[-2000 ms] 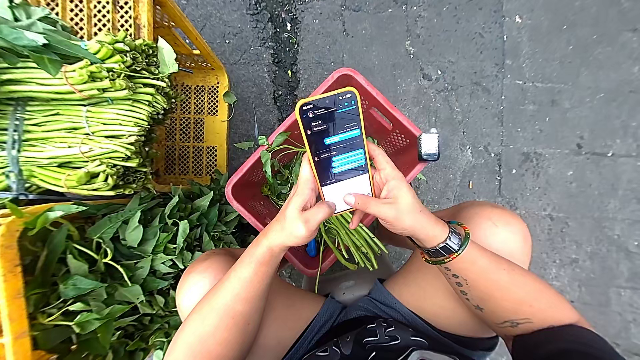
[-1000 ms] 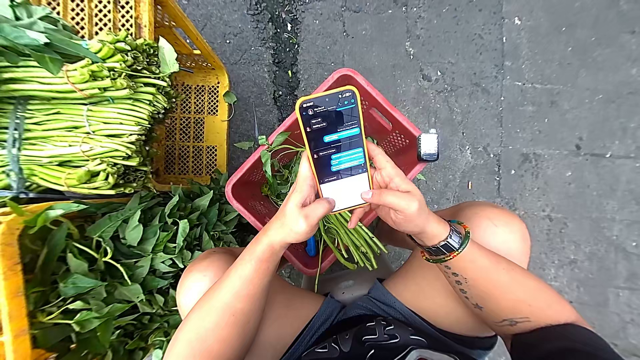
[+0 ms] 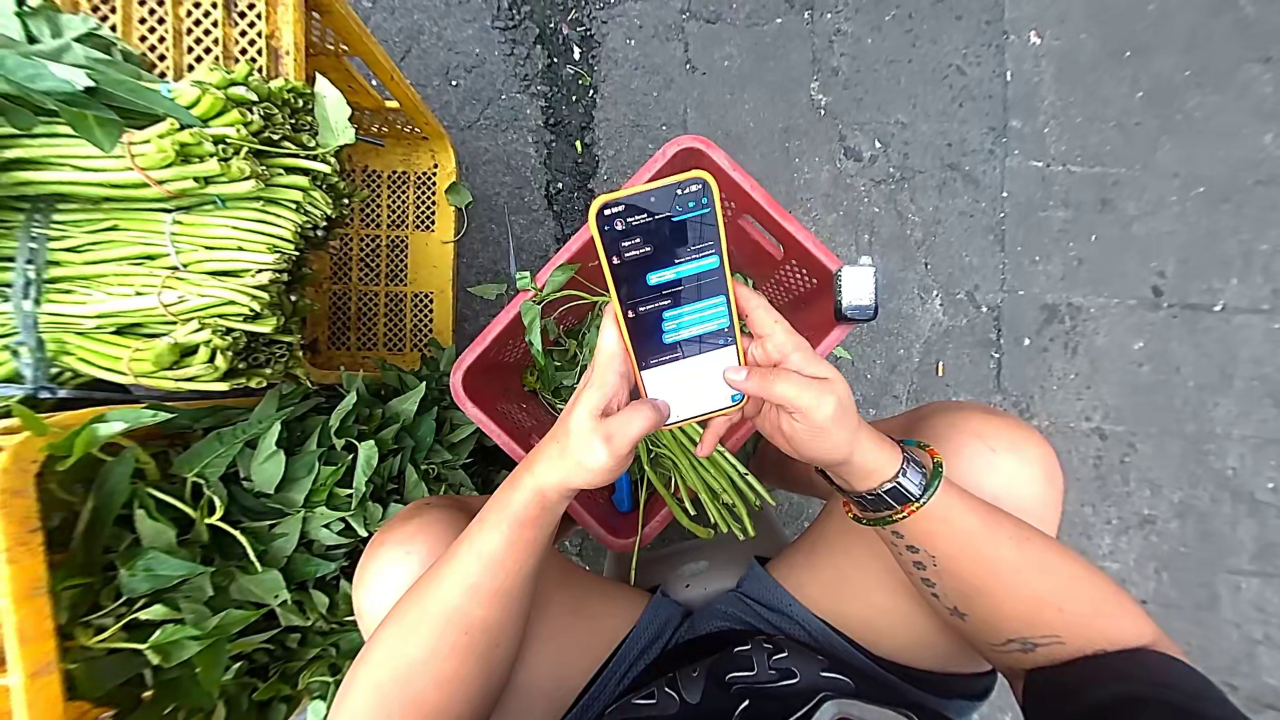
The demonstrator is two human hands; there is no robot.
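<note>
A smartphone in a yellow case (image 3: 670,300) is held upright between both hands, a chat and a white keyboard area on its screen. My left hand (image 3: 600,420) grips its lower left side, thumb at the bottom edge. My right hand (image 3: 800,385) supports the lower right side, with the thumb over the screen. Beneath the phone is a red plastic basket (image 3: 690,150) holding leafy green vegetable stems (image 3: 710,490), partly hidden by phone and hands. A blue object (image 3: 623,492) shows below my left hand; its kind is unclear.
Bundled green stems (image 3: 150,270) lie at the left by a yellow plastic crate (image 3: 385,260). Loose leafy greens (image 3: 270,500) fill the lower left, beside another yellow crate edge (image 3: 20,570). A small device-like object (image 3: 856,291) is at the basket's right corner. Grey pavement (image 3: 1120,250) lies beyond.
My right thumb has shifted slightly from the phone's lower screen toward its right edge. Both hands still hold the phone over the basket.
</note>
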